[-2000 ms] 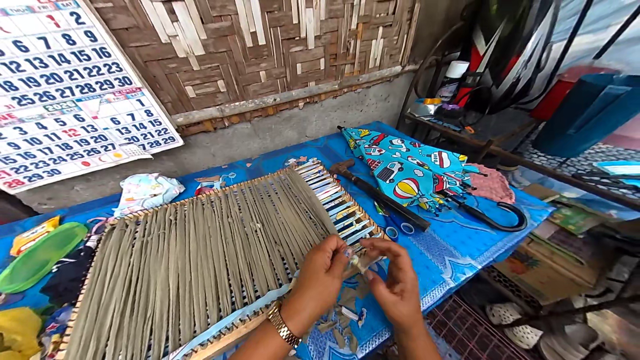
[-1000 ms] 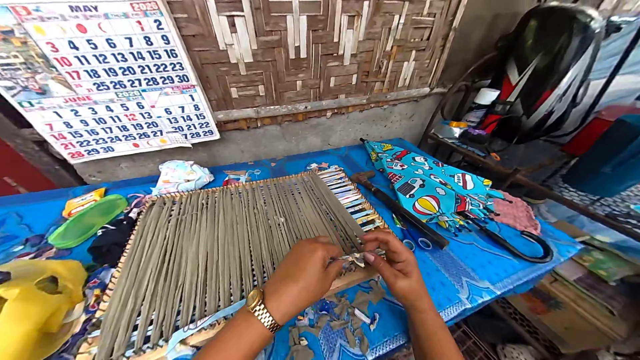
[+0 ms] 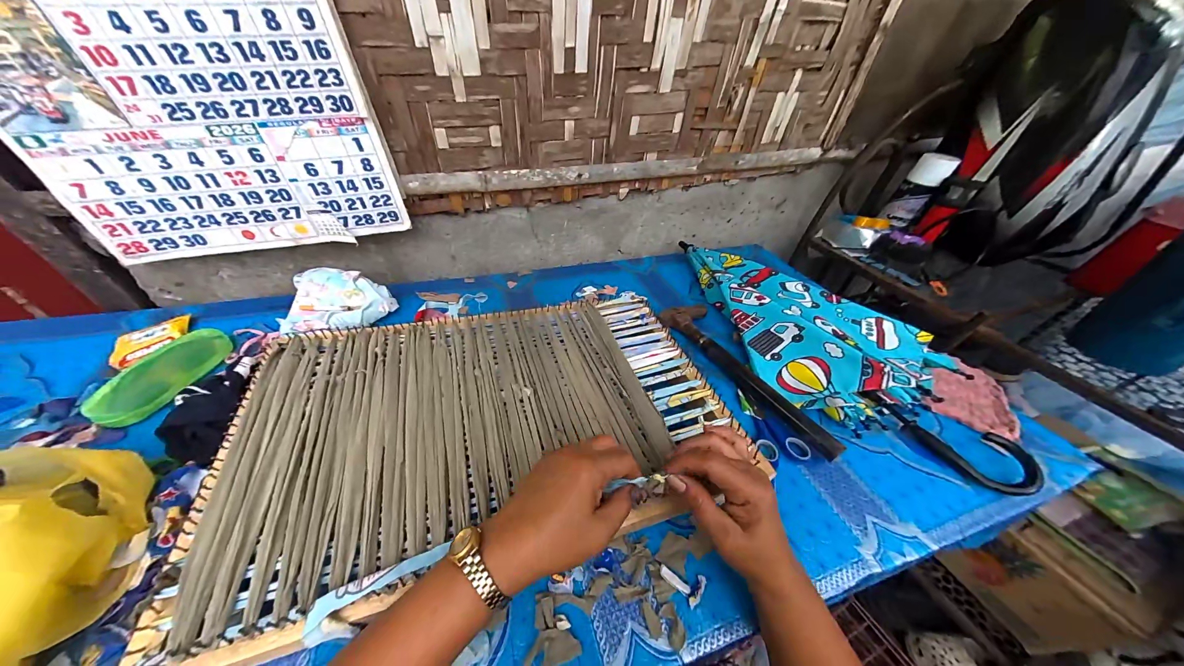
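Note:
A wooden frame edged with nails [image 3: 268, 647] lies on the blue table covering, strung with long grey-brown fabric strips [image 3: 416, 416]. Lighter patterned strips [image 3: 661, 361] cross beneath them and show at its right end. At the near right corner, my left hand [image 3: 564, 499], with a gold-coloured watch on the wrist, pinches a small light-blue and grey fabric piece [image 3: 647, 483]. The fingertips of my right hand [image 3: 726, 490] grip the same piece from the right. The fingers partly hide how it joins the strips.
Right of the frame lie a hammer [image 3: 740, 370], blue-handled scissors [image 3: 782, 442] and a folded patterned umbrella [image 3: 805, 333]. Fabric scraps [image 3: 638, 592] are strewn near my forearms. A yellow plastic bag [image 3: 65, 546], a green dish [image 3: 157, 375] and a bundled cloth [image 3: 338, 298] sit left and behind.
Both hands have come down from above the frame's right part to its near right corner, still pinching fabric. The view has turned somewhat left.

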